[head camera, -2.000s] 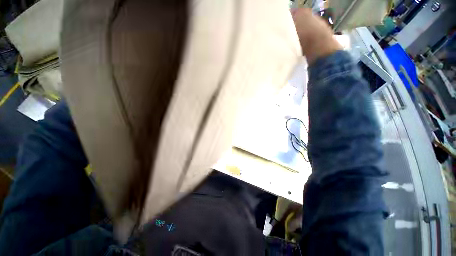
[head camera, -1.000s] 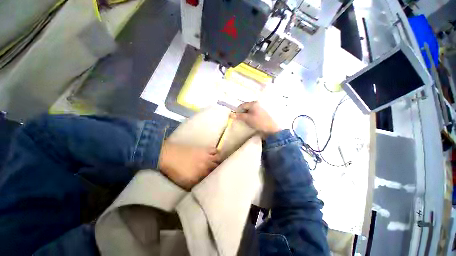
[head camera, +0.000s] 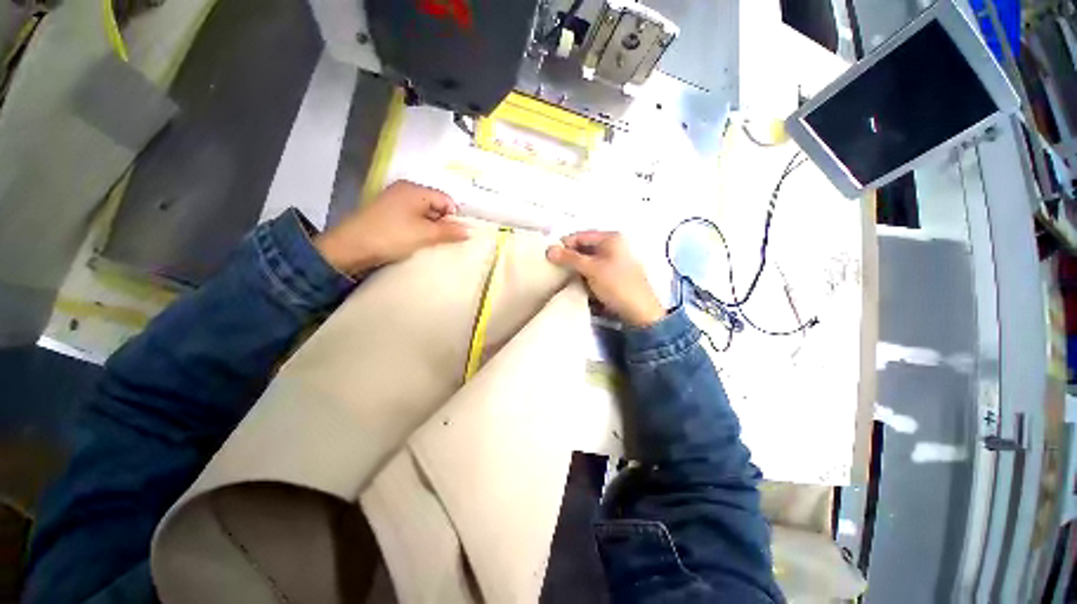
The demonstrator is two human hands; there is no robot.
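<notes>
A beige cover lies folded like a tube from my lap up onto the white table. A yellow binding strip runs down its middle from the far edge. My left hand pinches the far edge left of the strip. My right hand pinches the far edge right of it. A pale strip lies along that edge between the hands. The yellow clamp frame is just beyond, under the dark machine head, apart from the cover.
The control screen stands at the right. Black cable loops lie on the white table beside my right hand. Beige workpieces with yellow edges lie at the far left. A metal presser part is right of the head.
My left hand has moved from the middle of the cover up to its far edge. My right hand stays at that edge. The cover lies flatter, with more of the yellow strip showing.
</notes>
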